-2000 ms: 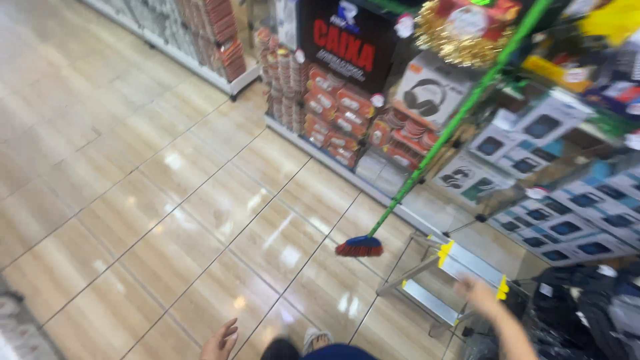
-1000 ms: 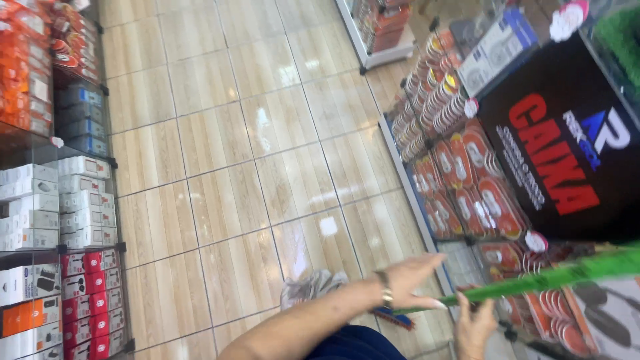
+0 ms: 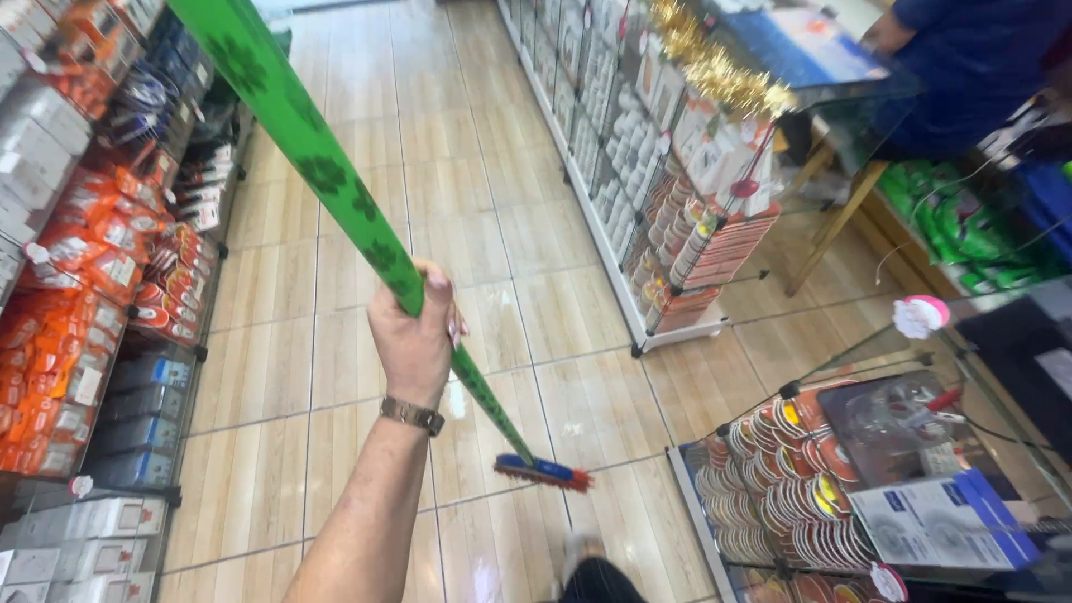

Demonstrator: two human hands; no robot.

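My left hand (image 3: 413, 335), with a metal-banded watch or bracelet (image 3: 411, 416) at the wrist, is closed around the green handle (image 3: 322, 172) of a broom. The handle has dark flower-like marks and slants from the upper left down through my fist. Its blue head (image 3: 544, 471) with red bristles rests on or just above the tiled floor, right of my forearm. My right hand is out of view. A dark-clothed leg (image 3: 599, 582) of mine shows at the bottom edge.
Glossy tiled floor (image 3: 360, 360) runs between the packed left shelves (image 3: 134, 310) and the right display racks (image 3: 682, 339). A glass-topped display (image 3: 837, 377) stands at the lower right. A person in dark blue (image 3: 980, 84) is beside a wooden-legged table (image 3: 846, 226) at upper right.
Two seconds ago the broom leaned by the right shelves beside a step stool, out of my hands. One second ago both hands were at its handle; now only my left hand is seen gripping it.
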